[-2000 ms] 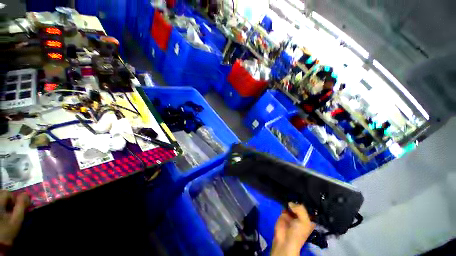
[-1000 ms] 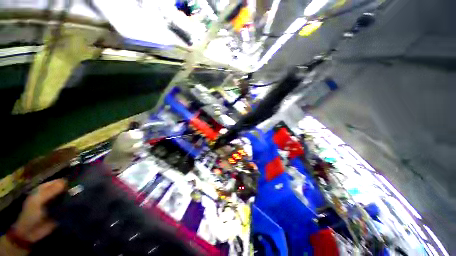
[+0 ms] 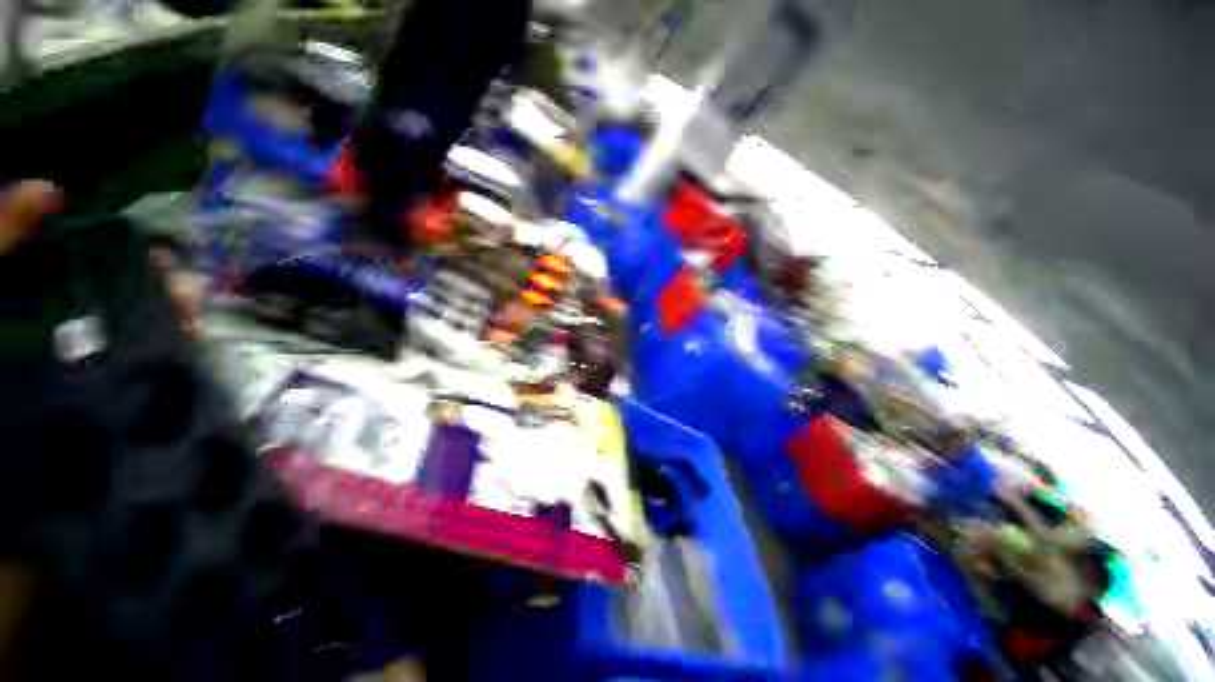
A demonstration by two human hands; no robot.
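Observation:
A large dark electronic unit [image 3: 147, 440], badly blurred, fills the left side close to the camera. Round dark dimples and a small pale label show on it. My left hand [image 3: 24, 213] is cut off by the left edge, at the unit's upper end, and appears to grip it. A skin-coloured blur also shows at the unit's right edge. A small skin-coloured patch [image 3: 400, 670] at the bottom edge may be my right hand; its fingers and any hold are not visible.
The bench [image 3: 453, 520] has printed sheets and a red front strip. Red digits glow on a power supply [image 3: 546, 280]. A thick black shape [image 3: 446, 93] hangs above. A blue bin [image 3: 733, 533] holds grey packs right of the bench; more blue and red bins stand beyond.
The unit has gone from the right over the bins to the left side, and now stands higher and nearer. The view has swung left, then partly back right.

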